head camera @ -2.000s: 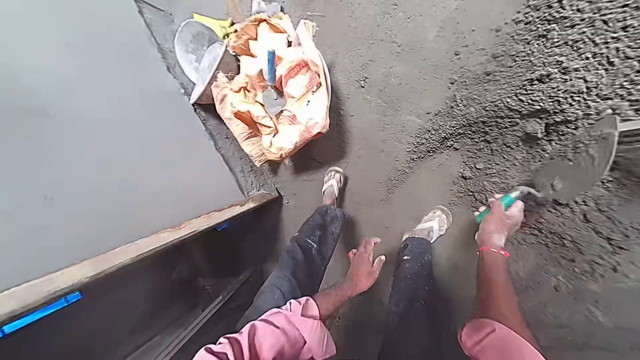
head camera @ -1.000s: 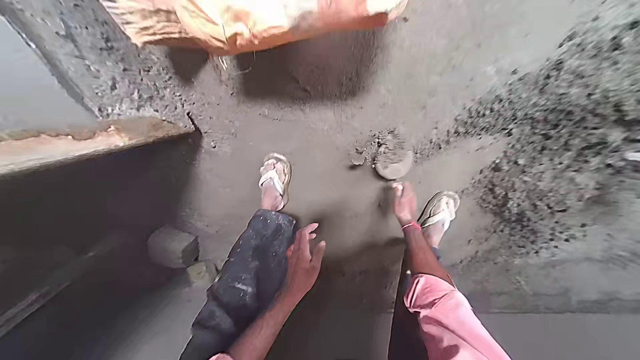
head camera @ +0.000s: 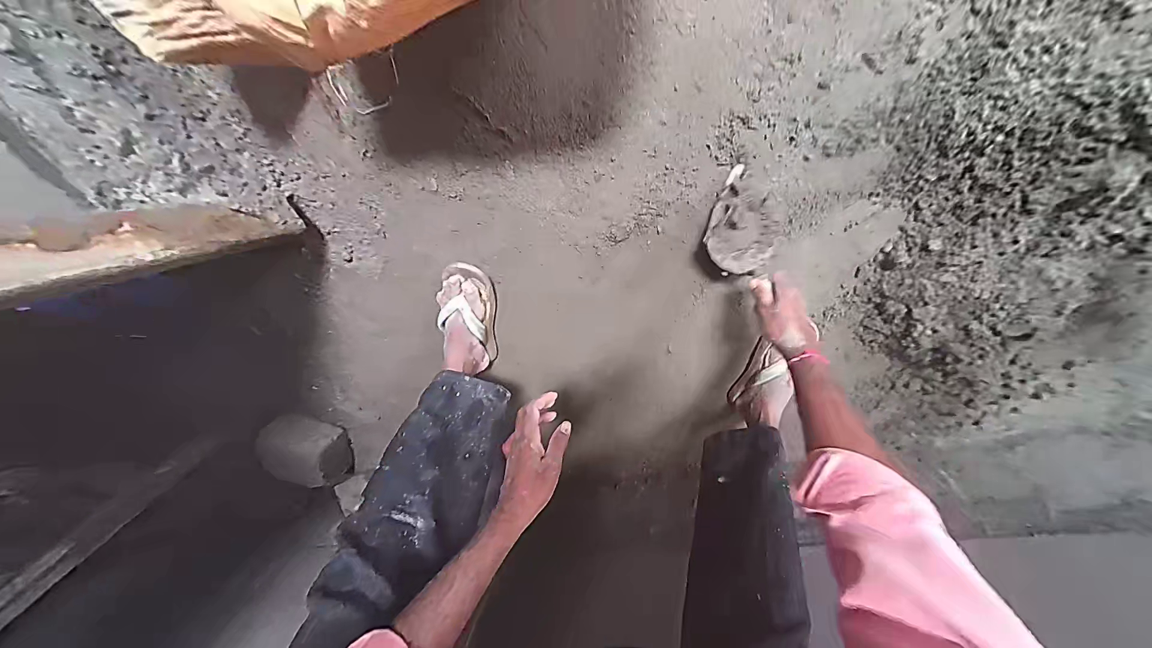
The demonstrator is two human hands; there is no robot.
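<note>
My right hand (head camera: 781, 313) is closed on the handle end of a trowel, at the right of centre, just above my right sandal. The trowel's blade (head camera: 740, 236) is coated with grey mortar and lies low over the floor; the handle is hidden in my fist. My left hand (head camera: 531, 450) hangs beside my left knee with its fingers apart and holds nothing. Loose grey mortar mix (head camera: 999, 225) is spread to the right of the trowel.
A woven plastic sack (head camera: 306, 31) is at the upper left. Below it, a pale ledge (head camera: 135, 247) borders a dark recess. A grey block (head camera: 306, 450) sits left of my left leg. My sandalled feet (head camera: 468, 315) stand on the grey floor.
My right hand has brought the trowel from the loose mix leftward to the floor in front of my right foot. The view has shifted, and the sack is now only partly seen.
</note>
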